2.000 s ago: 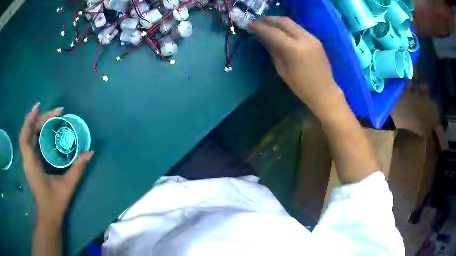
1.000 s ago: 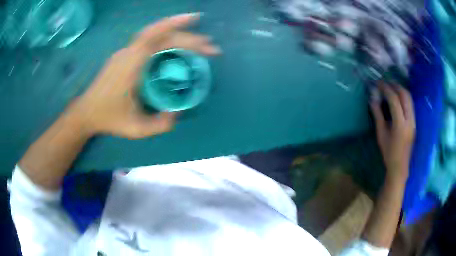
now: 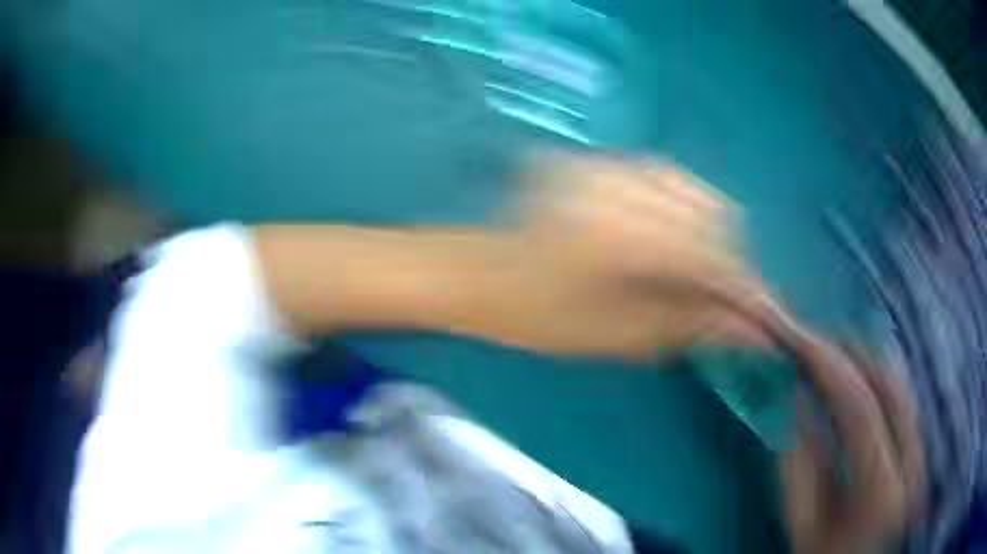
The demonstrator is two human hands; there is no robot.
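Observation:
The view is strongly blurred. My left hand (image 3: pixel 639 260) reaches in from the left and is closed around a teal housing (image 3: pixel 758 395), of which only the lower part shows below the fingers. My right hand (image 3: pixel 855 444) is at the lower right, against the housing and the left fingers. Whether my right hand holds a motor cannot be seen.
Blurred teal housings (image 3: pixel 541 65) stand at the top middle on the green bench top (image 3: pixel 325 141). A blurred heap of motors and wires (image 3: pixel 952 314) lies along the right edge. A pale bench edge (image 3: pixel 920 60) shows at the top right.
The camera has turned left, so the standing housings are now top middle and the blue bin is out of view. My hands, apart before, have come together at the housing.

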